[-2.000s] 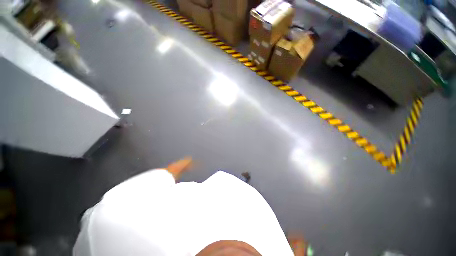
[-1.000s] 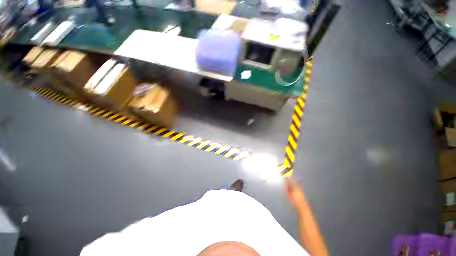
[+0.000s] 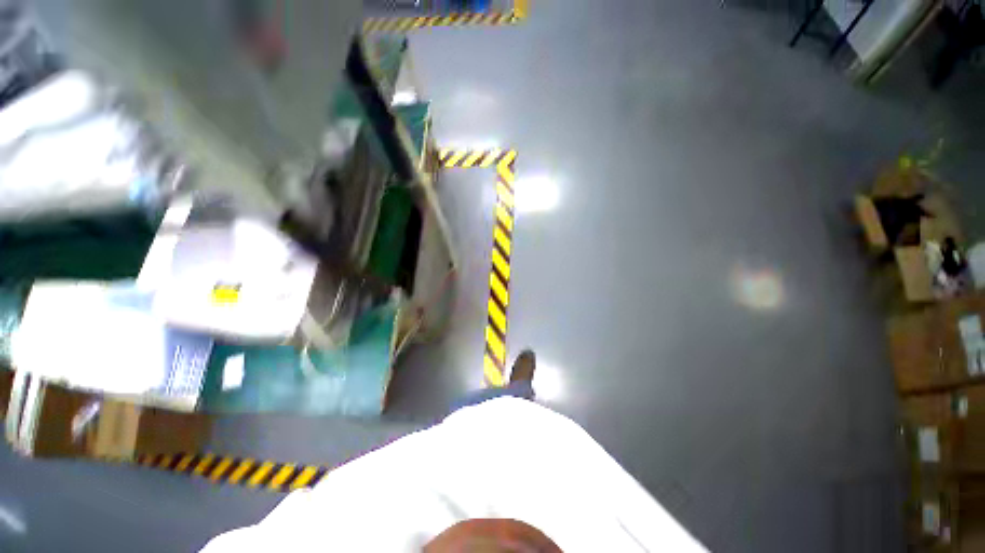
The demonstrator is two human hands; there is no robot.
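Neither of my hands is in the picture. My white shirt [image 3: 475,464] fills the bottom middle, and one dark shoe [image 3: 523,367] shows just beyond it. Nearest in front of me on the left is a green-topped workbench [image 3: 302,381]. A white box-like unit with a yellow label [image 3: 226,293] stands on it. A large grey-white shape [image 3: 216,86], blurred, covers the upper left.
Yellow-black tape [image 3: 499,270] runs along the floor beside the bench. Stacked cartons [image 3: 938,356] stand at the right edge, with an open carton [image 3: 914,272] holding dark items above them. A brown carton [image 3: 117,428] sits under the bench. A light table [image 3: 875,32] is at the upper right.
The view has turned to the right. The bench now lies at the left, and the taped lane runs ahead. The right arm seen earlier has left the picture, and the purple items have gone from view.
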